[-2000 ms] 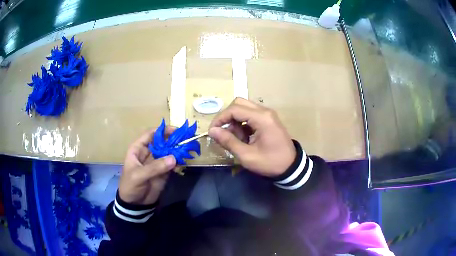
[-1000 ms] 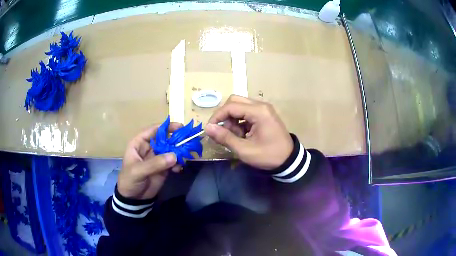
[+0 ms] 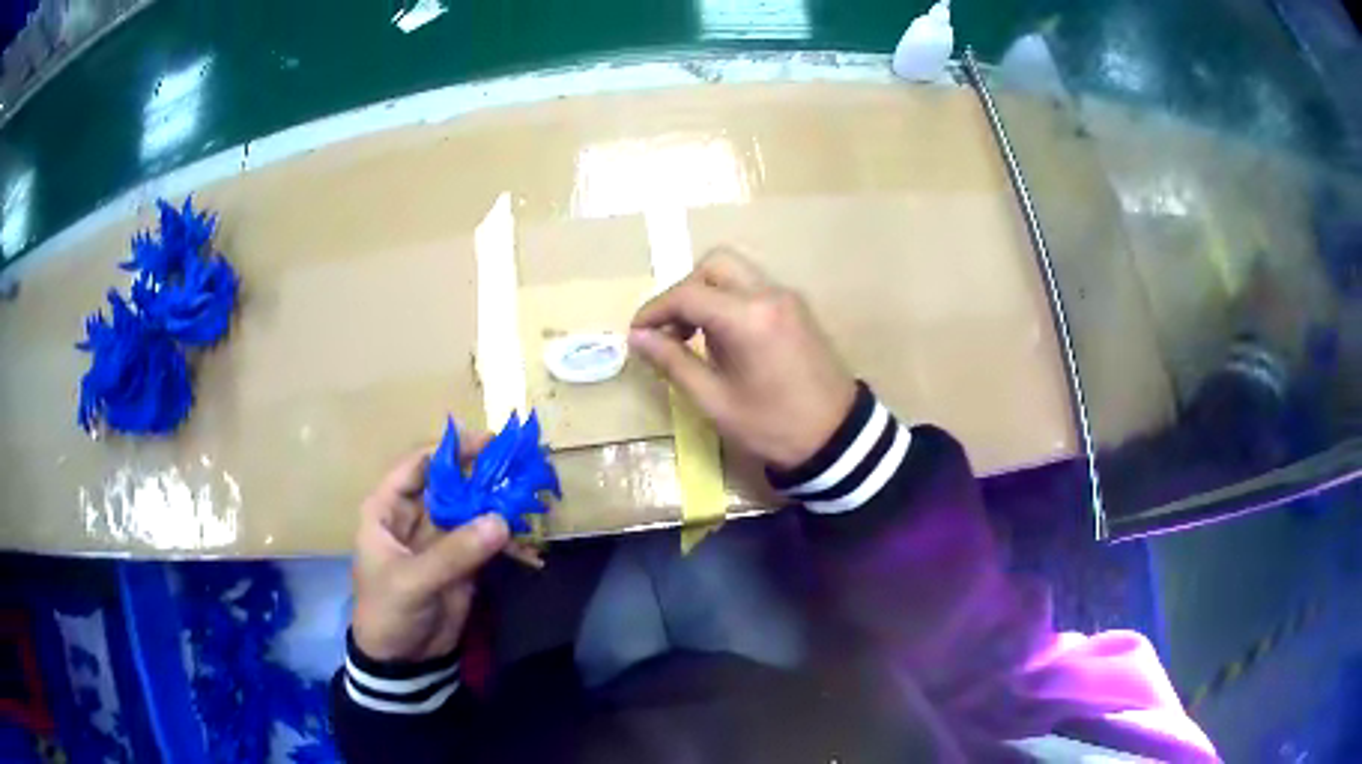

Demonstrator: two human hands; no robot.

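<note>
A blue spiky hair piece (image 3: 493,475) is held in my left hand (image 3: 423,555) at the bench's front edge, spikes pointing up and away. My right hand (image 3: 751,358) is at the right rim of the small white oval dish (image 3: 584,357), thumb and forefinger pinched together. The thin applicator stick seen earlier in these fingers cannot be clearly made out now. The dish lies between two pale tape strips (image 3: 499,321).
A pile of blue hair pieces (image 3: 138,370) lies at the left. A white bottle (image 3: 926,42) stands at the far edge. A clear partition (image 3: 1034,284) borders the right side. A bin with blue pieces (image 3: 239,657) is below the bench at left.
My right hand has moved away from the hair piece to the white dish. My left hand still holds the piece, a little lower in view. The camera view has shifted.
</note>
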